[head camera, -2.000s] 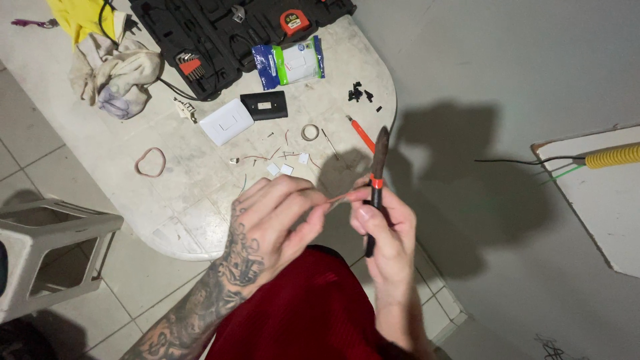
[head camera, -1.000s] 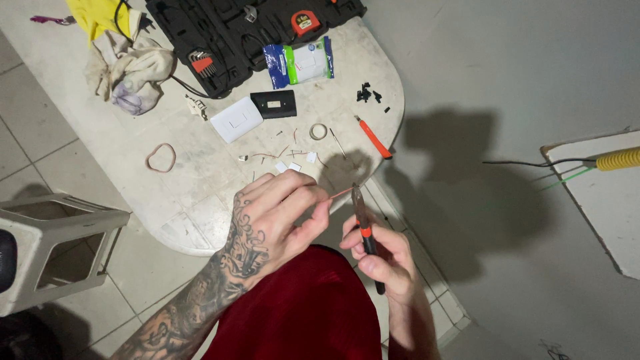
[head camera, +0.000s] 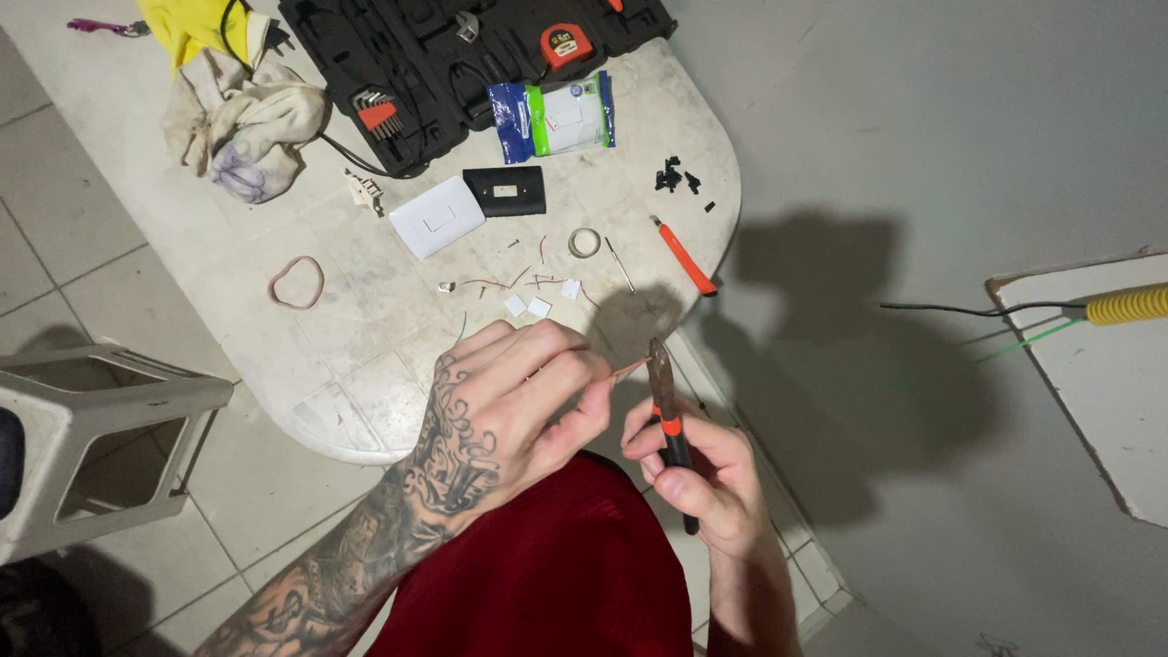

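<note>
Between the thumb and fingers of my left hand point(head camera: 529, 392) is a thin reddish wire point(head camera: 630, 369), its free end pointing right. My right hand point(head camera: 707, 470) grips pliers point(head camera: 673, 429) with black and red handles; their metal jaws are upright at the wire's end. Whether the jaws are closed on it I cannot tell. Beyond my hands, wire scraps point(head camera: 488, 284), small white squares point(head camera: 539, 307), a ring of tape or wire point(head camera: 584, 243), a thin metal bit or screwdriver shaft point(head camera: 620, 265) and an orange-handled cutter point(head camera: 684, 255) lie on the table.
A white switch plate point(head camera: 438, 217) touches a black plate point(head camera: 516, 191). Behind are a packaged switch point(head camera: 557, 117), a black tool case point(head camera: 411, 151) and cloth gloves point(head camera: 251, 137). Black bits point(head camera: 671, 175) lie right. A white stool point(head camera: 196, 401) stands left; yellow conduit point(head camera: 1131, 305) with wires is at the wall.
The pliers have moved from upright beside the wire, above my right hand's fingers, to a lower place with their jaws at the wire's end. My left hand keeps its hold on the wire.
</note>
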